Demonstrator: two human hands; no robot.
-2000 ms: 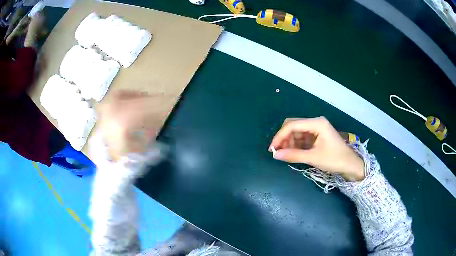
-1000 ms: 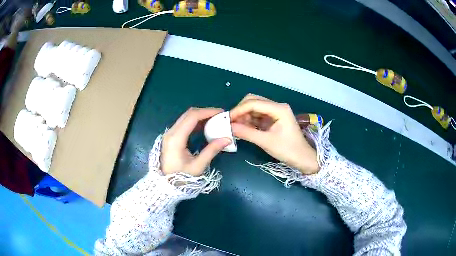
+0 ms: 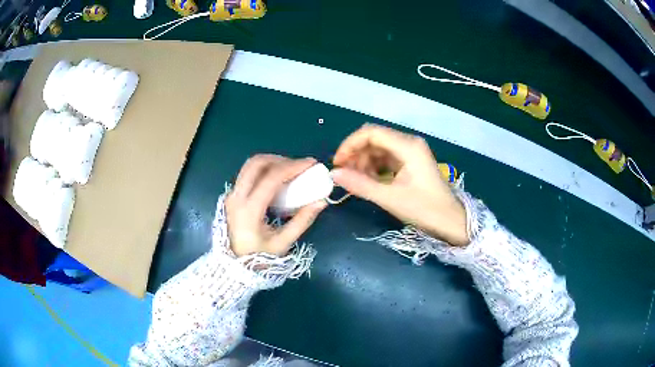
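Note:
My left hand [image 3: 267,204] holds a white oval tag [image 3: 307,188] between thumb and fingers, its flat face showing. My right hand [image 3: 402,179] is at the tag's right edge, thumb and forefinger pinched on the white cord loop [image 3: 337,198], a short curve of which shows below the fingertips. A yellow striped piece [image 3: 447,172] shows partly behind my right hand; the rest of it is hidden by the palm. Whether the cord passes through the tag cannot be told.
Stacks of oval tags [image 3: 66,147] lie on the cardboard sheet [image 3: 161,122] at left. More yellow striped pieces with loops [image 3: 525,99] lie beyond the white belt strip [image 3: 359,91] on the dark green belt [image 3: 345,279]. Part of a person in dark red is at the left edge.
My left hand came from the cardboard side with an oval tag and met my right hand. Since then the tag has turned to show more face. Belt pieces have shifted left in view.

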